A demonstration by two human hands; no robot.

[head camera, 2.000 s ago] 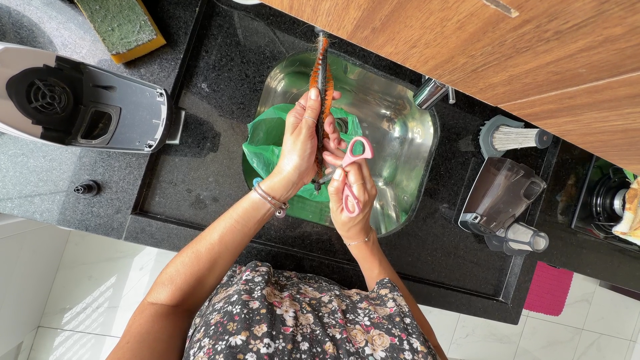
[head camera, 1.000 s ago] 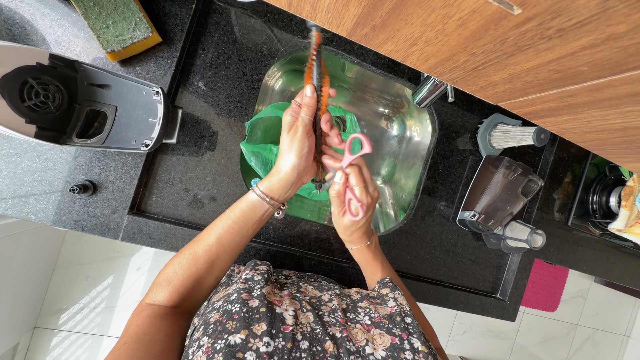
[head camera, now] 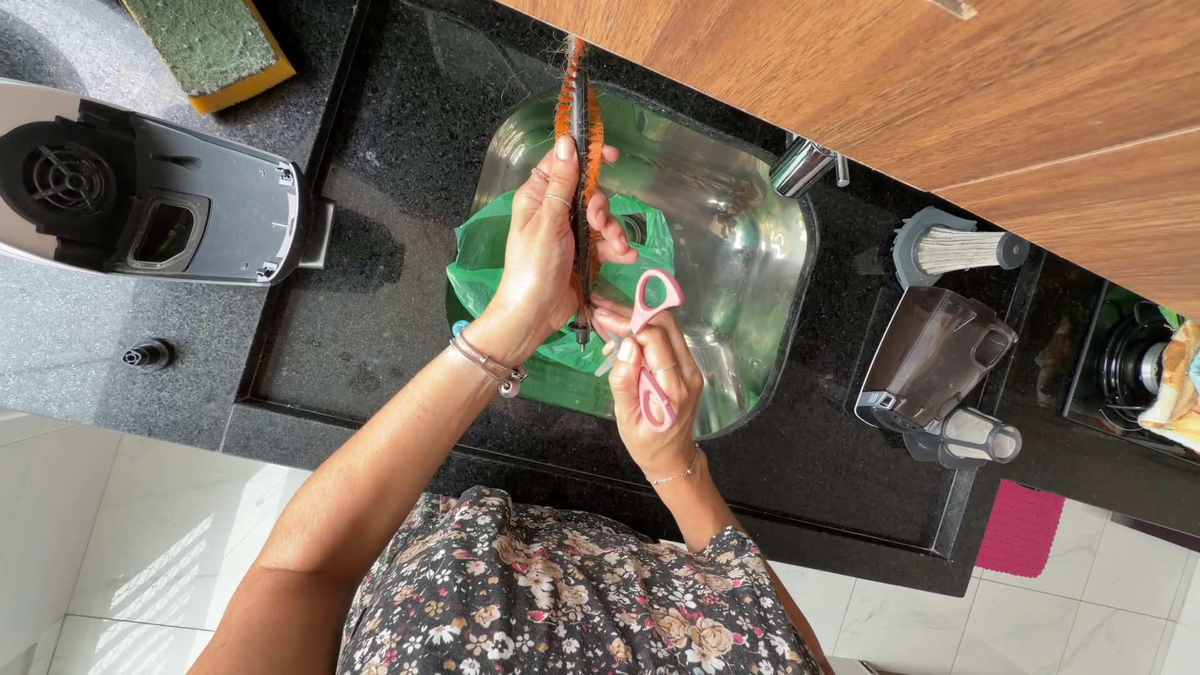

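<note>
My left hand (head camera: 548, 234) is closed around a vacuum cleaner's roller brush (head camera: 579, 103), a dark rod with orange bristles and strands of hair caught on it. The rod points away from me over a steel sink (head camera: 750, 244), and its near end shows below my palm. My right hand (head camera: 661, 384) holds small scissors with pink handles (head camera: 656, 298), their blades beside the brush's near end; the fingers partly hide the blades. Under both hands, a green plastic bag (head camera: 483, 258) lies in the sink.
A grey vacuum part (head camera: 230, 211), a small black fitting (head camera: 148, 353) and a sponge (head camera: 220, 56) are at left. On the right stand a chrome faucet (head camera: 802, 167), a pleated filter (head camera: 956, 250), a dark transparent dust container (head camera: 937, 356) and a mesh filter (head camera: 980, 437). A wooden cabinet (head camera: 937, 103) overhangs the counter.
</note>
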